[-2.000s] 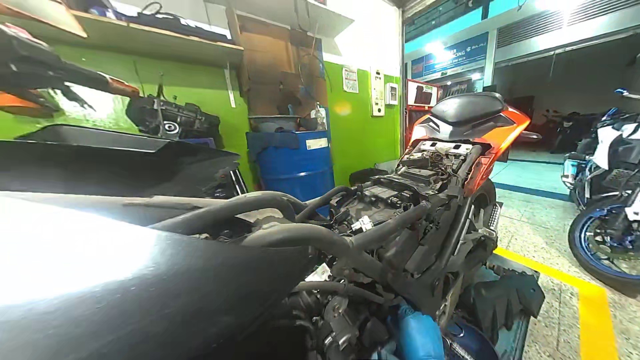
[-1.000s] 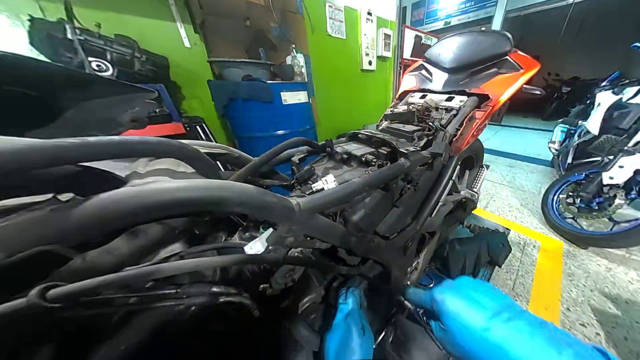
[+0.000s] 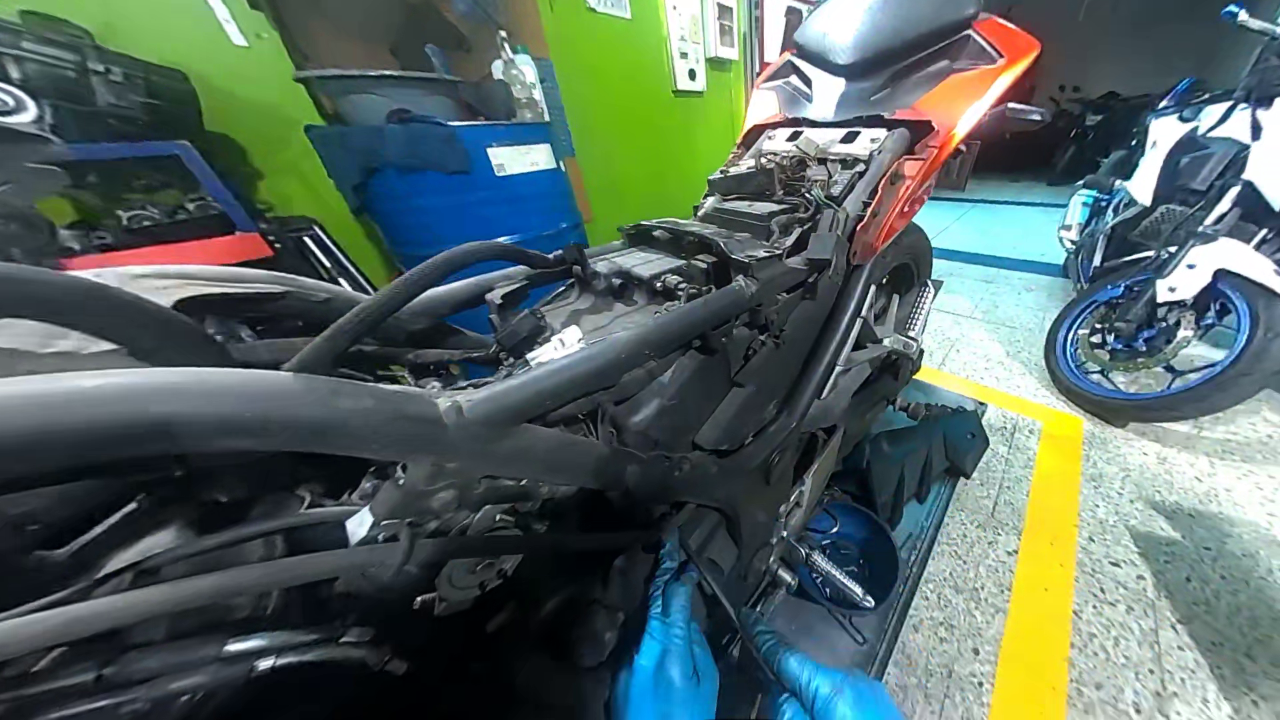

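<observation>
My left hand (image 3: 668, 645), in a blue glove, reaches up to the underside of the motorcycle's black tubular frame (image 3: 610, 355), its fingertips against a dark part there. My right hand (image 3: 815, 680), also gloved in blue, is just right of it, with its fingers at a thin dark rod-like piece (image 3: 715, 590) that slants up toward the left fingertips. What that piece is cannot be told. Beside the hands are a metal footpeg (image 3: 840, 578) and a blue round bowl (image 3: 870, 545). The seat (image 3: 885, 30) and orange tail fairing (image 3: 940, 110) are at the far end of the bike.
A blue drum (image 3: 470, 200) with a grey basin (image 3: 385, 97) and bottles on top stands by the green wall. Dark parts (image 3: 925, 440) lie on the lift platform's edge. A yellow floor line (image 3: 1040, 560) runs at right, near a white motorcycle with a blue-rimmed wheel (image 3: 1155, 335).
The view has moved in closer over the frame. My right hand, stretched in from the right a second ago, is now lower and nearer my left hand, which remains under the frame.
</observation>
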